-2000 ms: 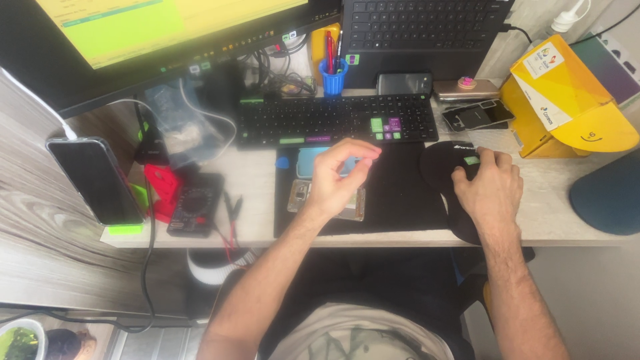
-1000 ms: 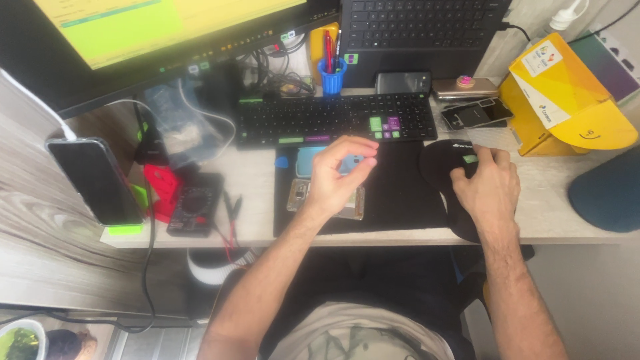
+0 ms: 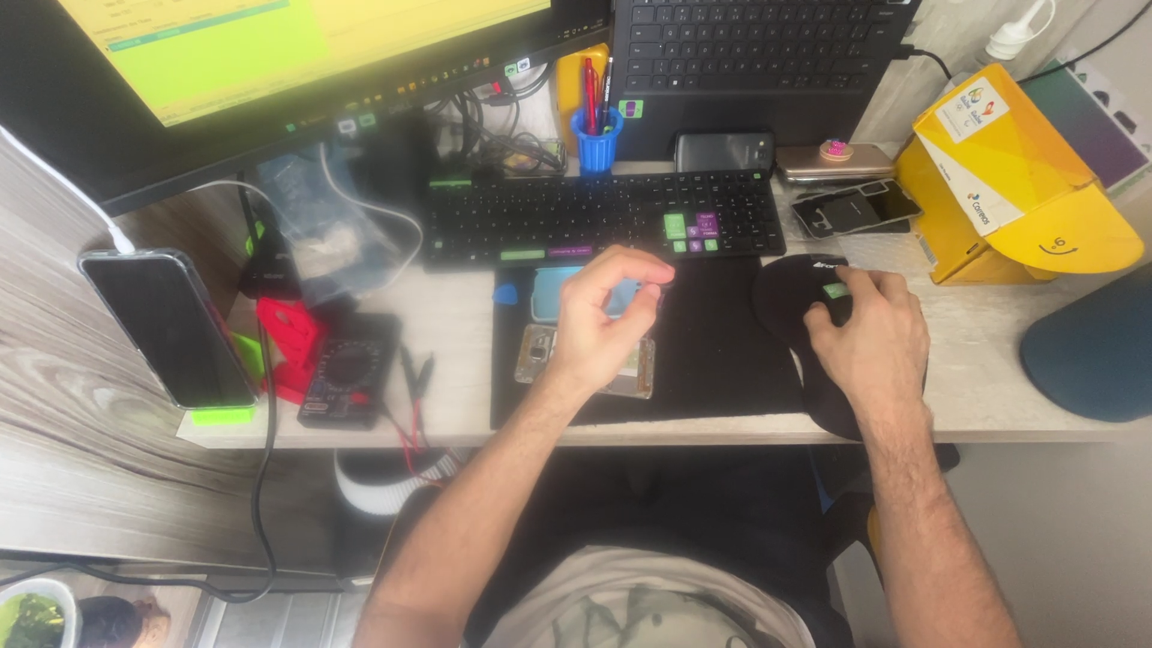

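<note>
My left hand point(image 3: 605, 324) is raised over a black mat point(image 3: 720, 360), thumb and index fingertip close together; a small dark thing seems to be at the fingertips, too unclear to name. Beneath that hand lie a light-blue phone case point(image 3: 549, 292) and an opened phone body point(image 3: 537, 351), both partly hidden by it. A blue guitar-pick-shaped piece point(image 3: 505, 293) sits at the mat's upper left corner. My right hand point(image 3: 873, 333) rests over a dark computer mouse point(image 3: 837, 301) on a black mouse pad point(image 3: 778, 292), its fingers curled over the mouse.
Behind the mat are a black keyboard point(image 3: 576, 211), a laptop point(image 3: 747, 72), a monitor point(image 3: 342, 72) and a blue pen cup point(image 3: 597, 144). Left are a multimeter point(image 3: 351, 373) and a propped phone point(image 3: 166, 328); right, a yellow box point(image 3: 999, 180) and a dark blue cylinder point(image 3: 1089, 351).
</note>
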